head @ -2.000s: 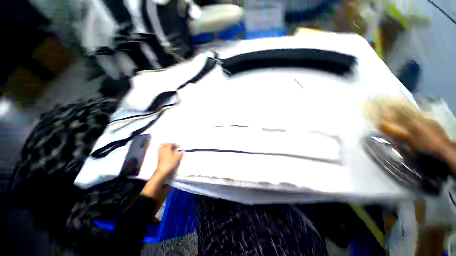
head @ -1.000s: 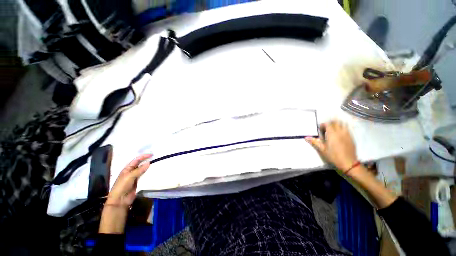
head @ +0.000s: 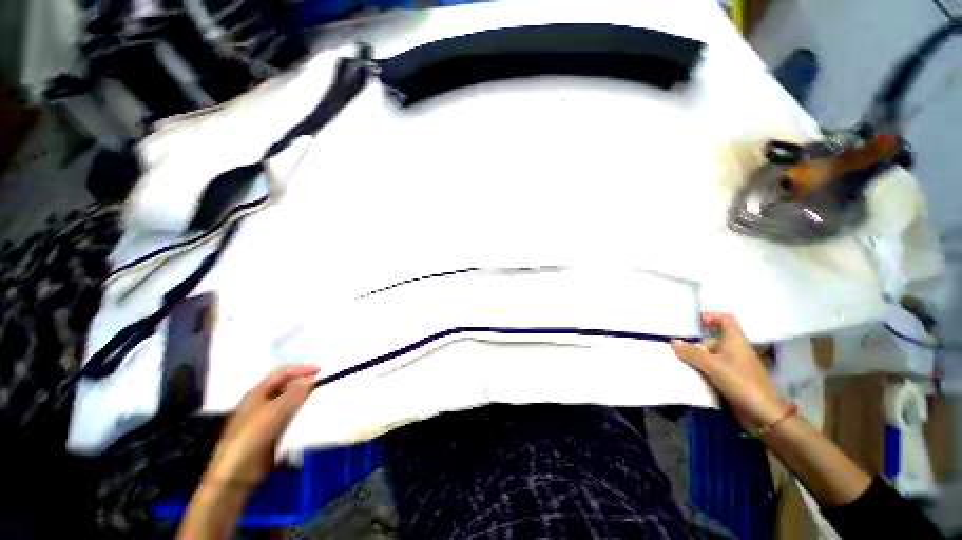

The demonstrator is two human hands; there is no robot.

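A curved white band piece [head: 527, 301] with a thin black line along it lies at the near edge of the white-covered table. My left hand [head: 253, 427] pinches its left end between thumb and fingers. My right hand [head: 733, 369] pinches its right end. The black line bends slightly near the middle. The piece's white parts blend into the white cover, so its outline is partly unclear.
The iron [head: 807, 200] rests at the right on a yellow-stained cover. A thick black arc [head: 543, 58] lies at the far side. White strips with black edges [head: 227, 195] are heaped left, beside a smartphone [head: 188, 353]. A blue plastic crate [head: 728, 469] is below the edge.
Both hands have moved nearer to me with the band. The black line now has a bend near its middle. The short dark mark on the cover no longer shows.
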